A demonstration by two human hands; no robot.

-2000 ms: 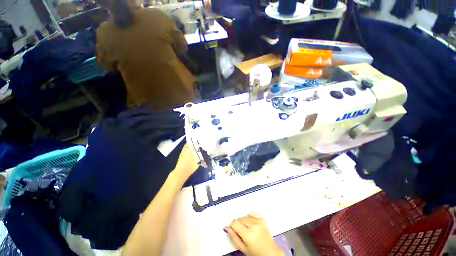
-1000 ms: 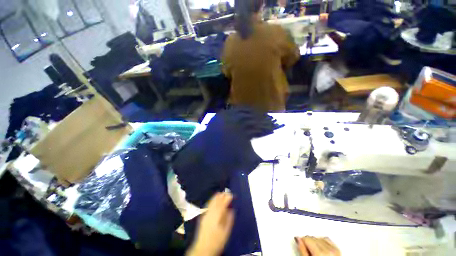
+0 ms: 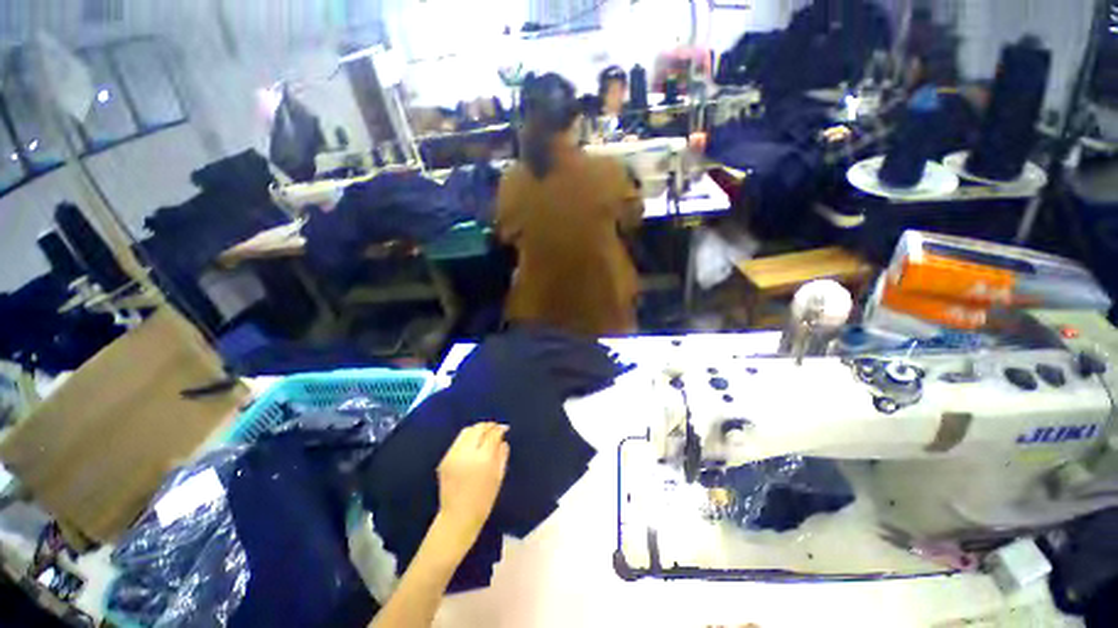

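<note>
A fanned stack of dark navy cut pieces [image 3: 539,417] with stepped edges lies on the table left of the white sewing machine [image 3: 809,411]. My left hand [image 3: 475,472] rests on top of the stack with its fingers together; whether it grips a piece cannot be told. My right hand is cut off by the bottom edge, with at most a tiny trace showing. No cloth shows at the presser foot and needle [image 3: 693,472]. A shiny plastic-wrapped dark item [image 3: 785,493] lies under the machine arm.
A teal basket [image 3: 356,388] holds dark cloth and crinkled plastic bags [image 3: 184,540] at left. A cardboard piece [image 3: 123,423] is at far left. An orange-and-white box [image 3: 956,288] stands behind the machine. A person in brown [image 3: 570,239] is beyond the table; another person is farther back.
The view has swung left, then partly back right and up. My left hand has gone from beside the needle to the stack, then farther up on it. My right hand has dropped out at the bottom.
</note>
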